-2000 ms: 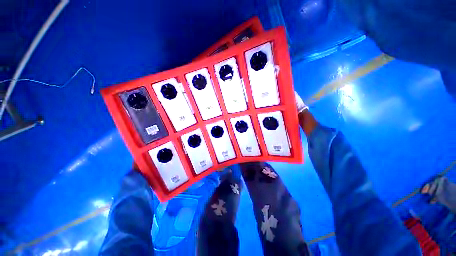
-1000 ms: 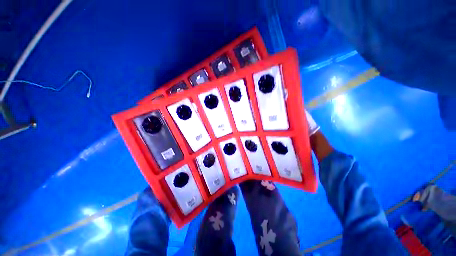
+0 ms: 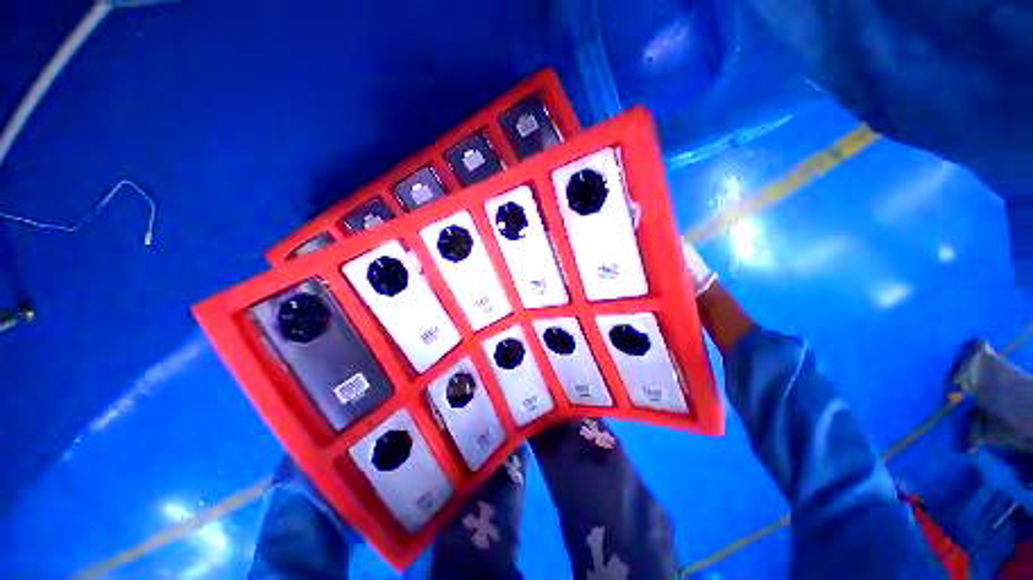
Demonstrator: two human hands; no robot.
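Observation:
A red phone tray (image 3: 515, 321) is held up in front of me, tilted, with several smartphones in two rows. Most are white-backed phones (image 3: 600, 244) with black round camera covers. One dark-backed phone (image 3: 329, 363) lies in the upper left pocket. A second red tray (image 3: 413, 153) with dark phones shows beneath, at the far side. My right hand (image 3: 699, 272), in a white glove, grips the right edge, its fingers mostly hidden. My left hand is hidden behind the tray's left side; only the blue sleeve shows.
A blue floor (image 3: 816, 272) with yellow lines lies below. A white curved tube (image 3: 51, 68) and a thin cable (image 3: 113, 198) are at the left. Part of a person in grey (image 3: 997, 397) and a red object (image 3: 938, 538) are at the lower right. Large blue cloth fills the upper right.
The trays sit lower in view than two seconds ago and have shifted left in the last second. More of the second tray shows. The cable has moved left in view.

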